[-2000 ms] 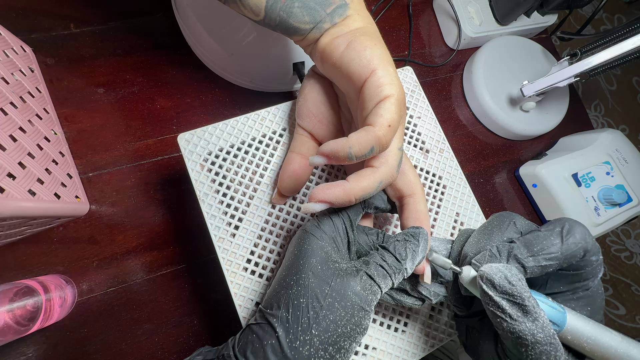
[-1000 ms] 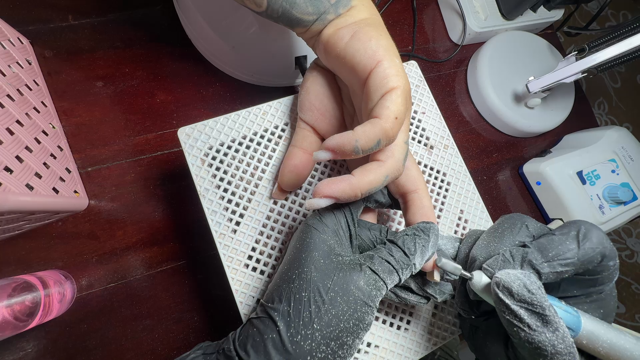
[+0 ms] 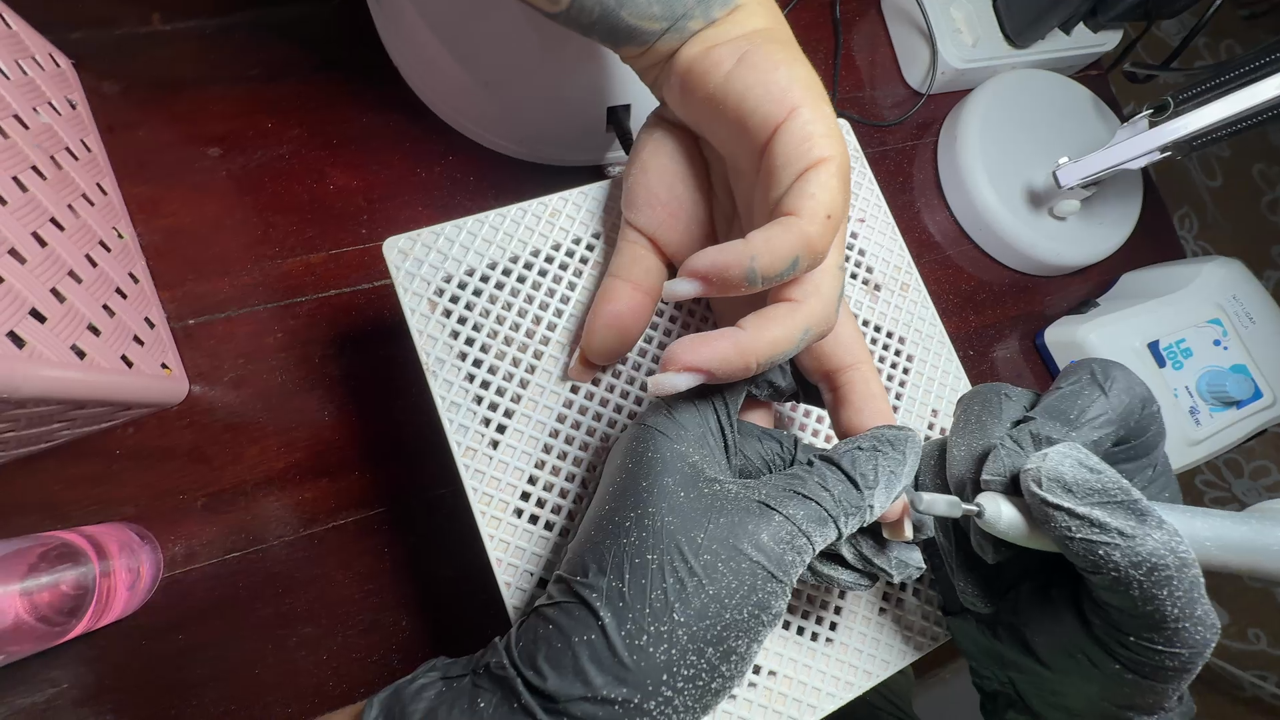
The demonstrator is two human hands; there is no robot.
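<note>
Another person's hand, palm up with long nails and small finger tattoos, rests over a white perforated dust-collector grille. My left hand, in a black glove speckled with pale dust, grips one of its fingers near the tip, thumb on top. In my right hand, also black-gloved and dusty, is an electric nail drill, held like a pen. The drill's pale cylindrical bit is beside the held fingertip, close to its nail; whether they touch I cannot tell.
A pink woven plastic basket and a bottle of pink liquid stand at the left. Beyond the grille is a white rounded device with a cable. A lamp base, a white-and-blue device and a power strip are at the right.
The drill bit and my right hand have shifted slightly about the held fingertip. My left hand keeps its grip on the finger throughout.
</note>
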